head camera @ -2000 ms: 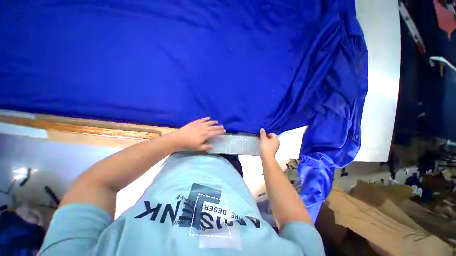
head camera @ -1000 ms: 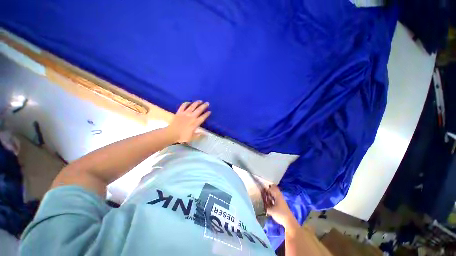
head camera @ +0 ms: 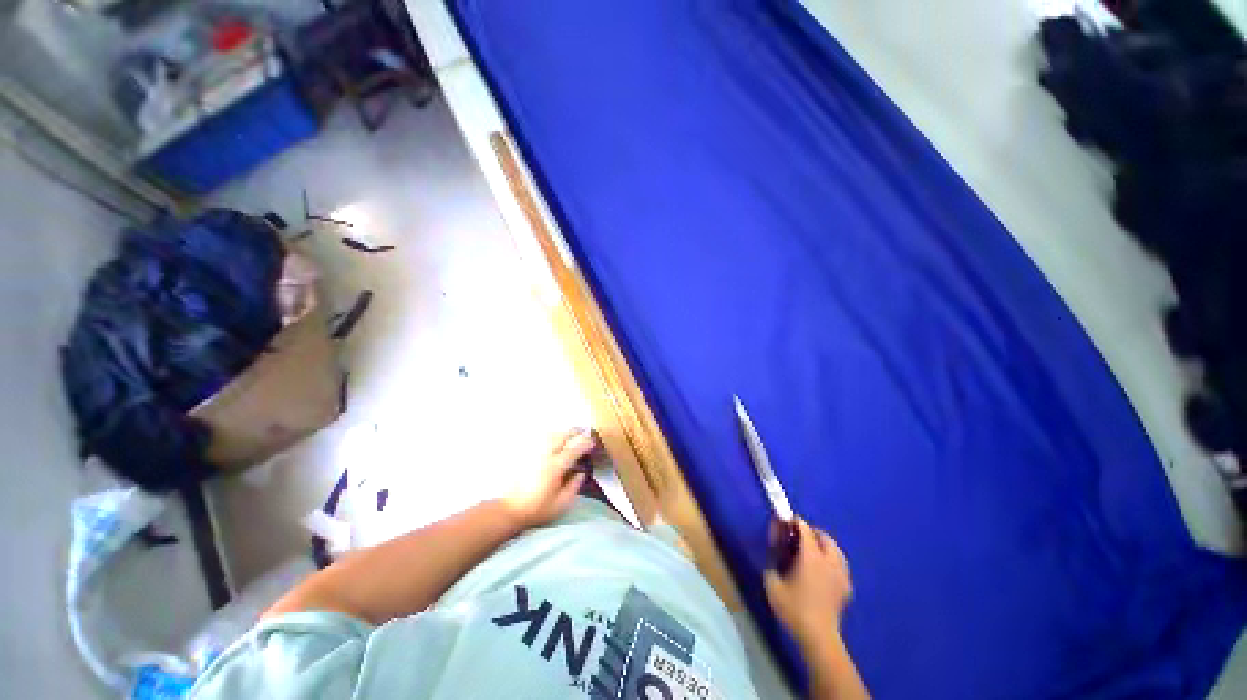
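Note:
The blue cloth lies over the table with soft creases, its near edge running beside the wooden strip. My right hand is closed around the dark reddish handles of the shears, over the cloth near its near edge. The silver blade points away from me. My left hand is at the near table edge, in front of my shirt. A dark shape and a pale pointed piece show beside its fingers; whether it holds them I cannot tell.
A box heaped with dark cloth stands on the floor at the left. A blue bin stands farther back. Plastic bags and dark scraps lie on the floor. A dark cloth heap lies at the far side.
The view has turned left along the table, so the crumpled cloth end has left view. My right hand has brought the shears up from beside my body to over the cloth. My left hand has left the cloth edge.

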